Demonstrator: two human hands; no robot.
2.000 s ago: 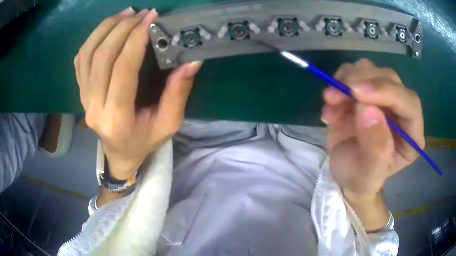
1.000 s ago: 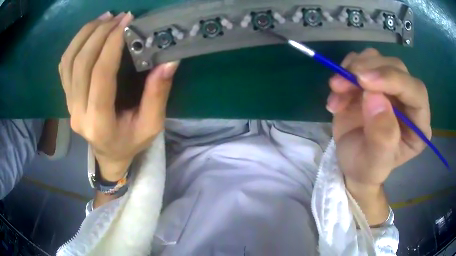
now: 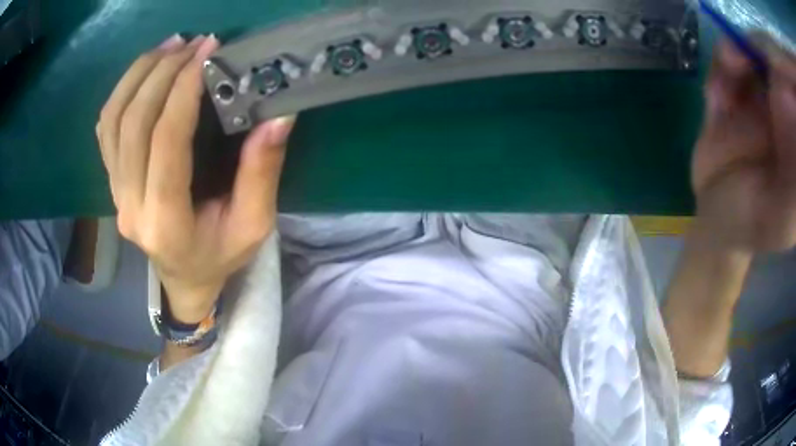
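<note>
A long grey metal bar (image 3: 384, 87) lies across the upper part of the view and looks curved. Several dark square parts with round centres, such as this one (image 3: 430, 41), sit in a row along it, with pale angled tabs beside them. My left hand (image 3: 188, 174) grips the bar's left end, thumb on the near edge and fingers over the far side. My right hand (image 3: 746, 157) is raised at the right edge, blurred and partly cut off. It holds the blue brush (image 3: 731, 30), whose tip is out of the picture or hidden.
The bar lies on a glossy green surface (image 3: 489, 148). Another person's sleeve (image 3: 30, 279) and part of an arm show at the left edge, below the surface. A dark object (image 3: 17, 30) is at the top left corner.
The bar and my left hand have shifted left in view. My right hand has moved from the bar's near side to the far right, and the brush has left the middle of the bar.
</note>
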